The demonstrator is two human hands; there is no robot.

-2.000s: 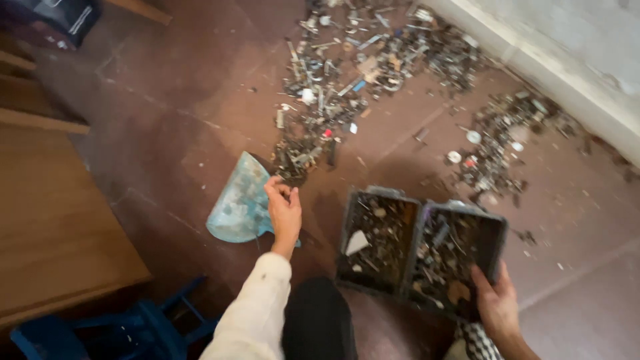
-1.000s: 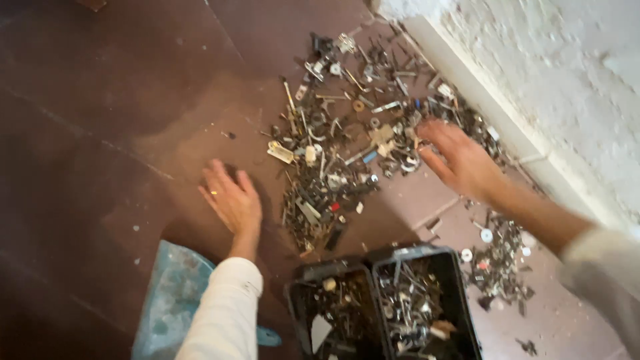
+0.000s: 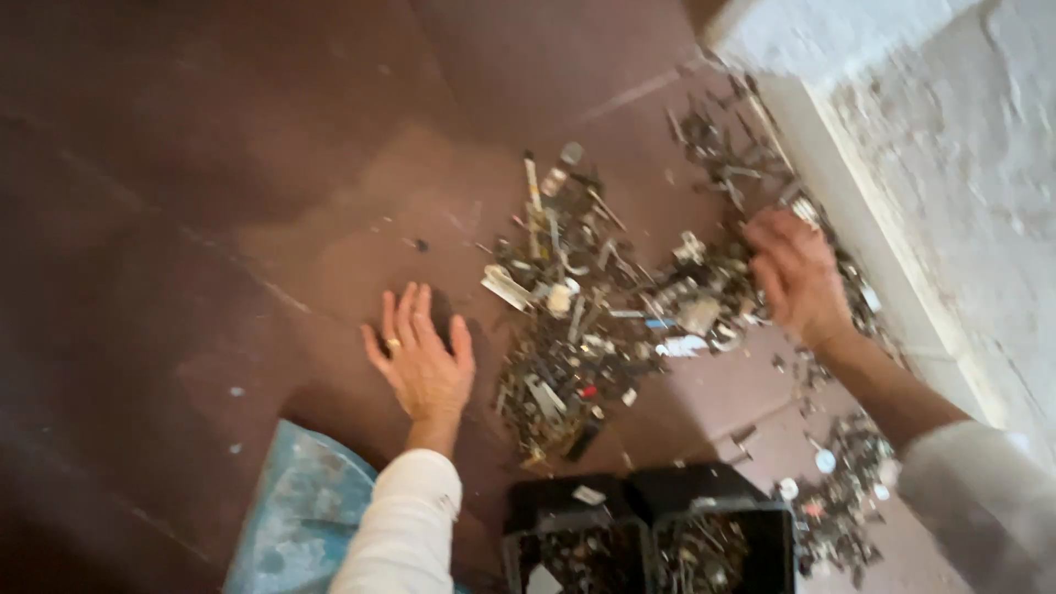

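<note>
Screws, nails and other small hardware lie in a loose pile (image 3: pixel 577 330) on the reddish-brown floor. My left hand (image 3: pixel 425 355), fingers spread and holding nothing, rests or hovers over the floor left of the pile. At the pile's right part, near the wall, is my right hand (image 3: pixel 796 272); its fingers are bent down among the pieces and blurred, so whether they grip any is hidden. A black two-compartment container (image 3: pixel 648 503) with hardware in it stands at the bottom. A worn light-blue dustpan (image 3: pixel 305 503) lies at the lower left, partly behind my left sleeve.
A rough white wall (image 3: pixel 949 148) with a low ledge (image 3: pixel 874 214) at its foot bounds the floor on the right. A smaller scatter of hardware and round white pieces (image 3: pixel 841 495) lies right of the container. More loose nails (image 3: pixel 726 148) lie along the ledge.
My right hand has left the container's edge, where it was two seconds ago, and is at the pile. My left hand has moved away from beside the dustpan. Pieces in the pile have shifted apart.
</note>
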